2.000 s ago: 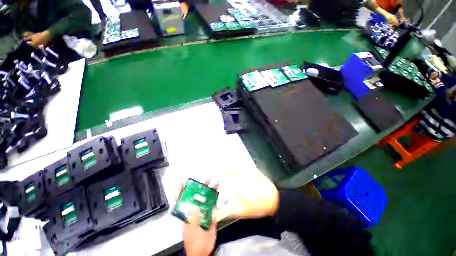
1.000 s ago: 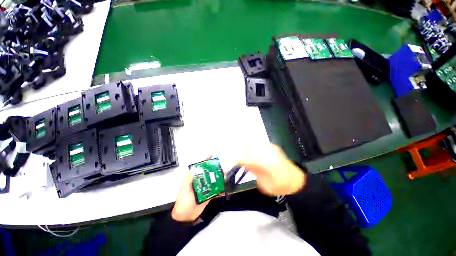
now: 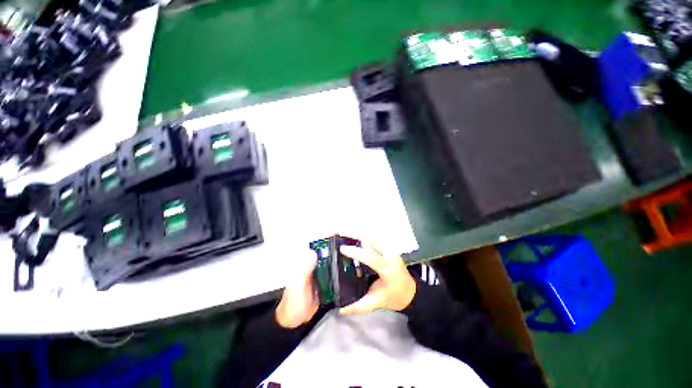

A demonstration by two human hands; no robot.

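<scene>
My left hand holds a green circuit board on edge in front of my body, at the front of the white sheet. My right hand grips a black plastic housing upright, against or very close to the board; the frame is blurred, so I cannot tell whether they are joined. Fitted housings, black squares with green in their windows, stand in stacks at the left. Two empty black housings lie at the back of the sheet, beside the foam.
Black foam slabs are stacked at right with circuit boards along their far edge. A blue box is beyond them. Dark parts are heaped far left. A blue stool and an orange stool stand beyond the table's front edge.
My right hand has come in from the right with the black housing and closed up to the board. The board has turned from face-up to on edge. The view has shifted slightly.
</scene>
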